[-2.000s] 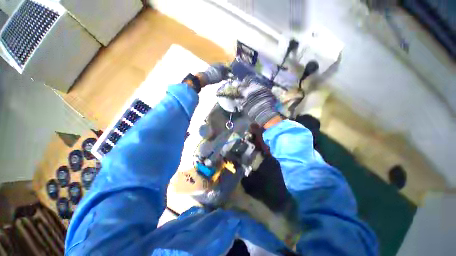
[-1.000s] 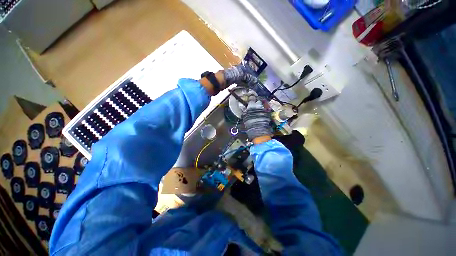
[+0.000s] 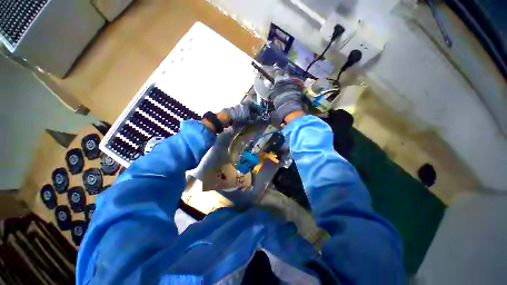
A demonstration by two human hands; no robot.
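My left hand (image 3: 242, 113), in a grey striped glove, is at the near left side of the bench fixture, its fingertips against small metal parts; whether it grips one is unclear. My right hand (image 3: 288, 97), also gloved, is closed around the lower end of a reddish-brown rod (image 3: 261, 71) beside the silvery disc (image 3: 262, 88). The fixture's blue part (image 3: 247, 162) and yellow part (image 3: 270, 158) show nearer to me. The white tray (image 3: 208, 58) holds rows of small black pieces on its left part. A round pale piece (image 3: 154, 145) lies at the tray's near side.
Round black assemblies (image 3: 76, 160) stand in a grid on brown board at the left. A green mat (image 3: 392, 195) is at the right. Black plugs with cables (image 3: 352, 57) stand behind the fixture. Cardboard dividers (image 3: 36, 250) are at the lower left. A tan cardboard piece (image 3: 223, 177) lies near my body.
My left hand has moved from beside the disc down towards me, to the fixture's near left side. My right hand stays near the disc. The round pale piece now shows at the tray.
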